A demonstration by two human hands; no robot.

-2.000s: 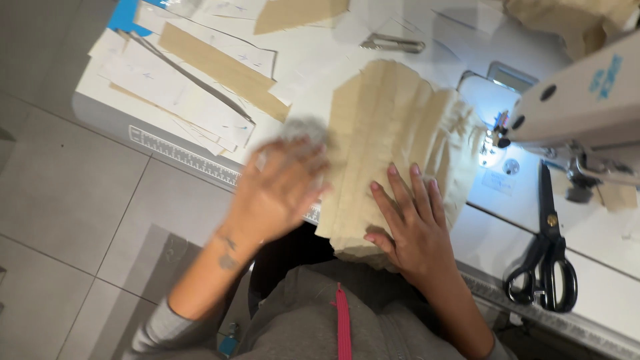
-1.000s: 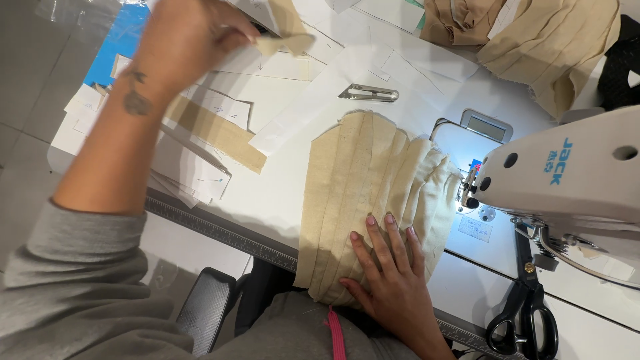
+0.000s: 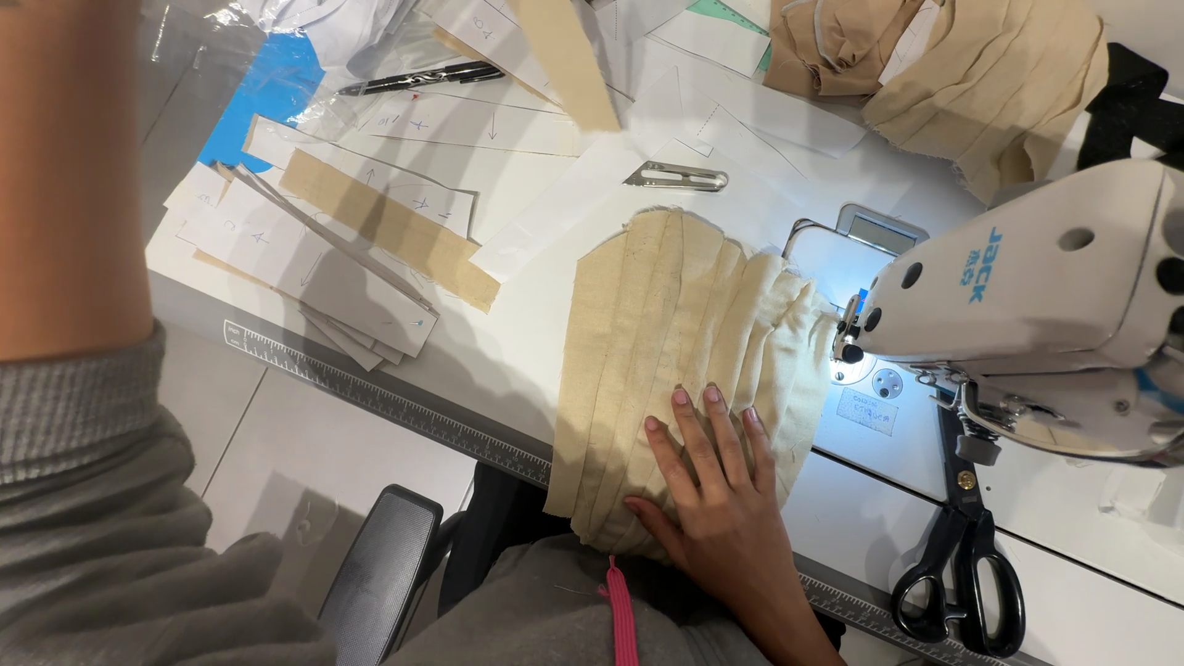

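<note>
My right hand (image 3: 726, 490) lies flat, fingers spread, on a beige pleated fabric piece (image 3: 638, 342). The fabric's right edge reaches the needle area of a white Jack sewing machine (image 3: 1027, 268), whose lamp lights it. Only my left forearm and grey sleeve show at the left edge; the left hand itself is out of view. A metal seam ripper or small cutter (image 3: 680, 176) lies above the fabric. Black-handled fabric shears (image 3: 962, 555) rest below the machine head. A beige fabric strip (image 3: 393, 231) lies among the paper patterns at left.
Marked paper pattern pieces (image 3: 296, 259) cover the table's left part. A black pen (image 3: 421, 79) and clear plastic (image 3: 259, 37) lie at the upper left. More beige fabric (image 3: 999, 83) is heaped at the upper right. A printed ruler (image 3: 388, 388) runs along the front edge; a chair (image 3: 384, 564) stands below.
My left hand has moved from beside the pleated fabric, over the patterns at the upper left, and out of view. My right hand stays on the fabric. The view has shifted.
</note>
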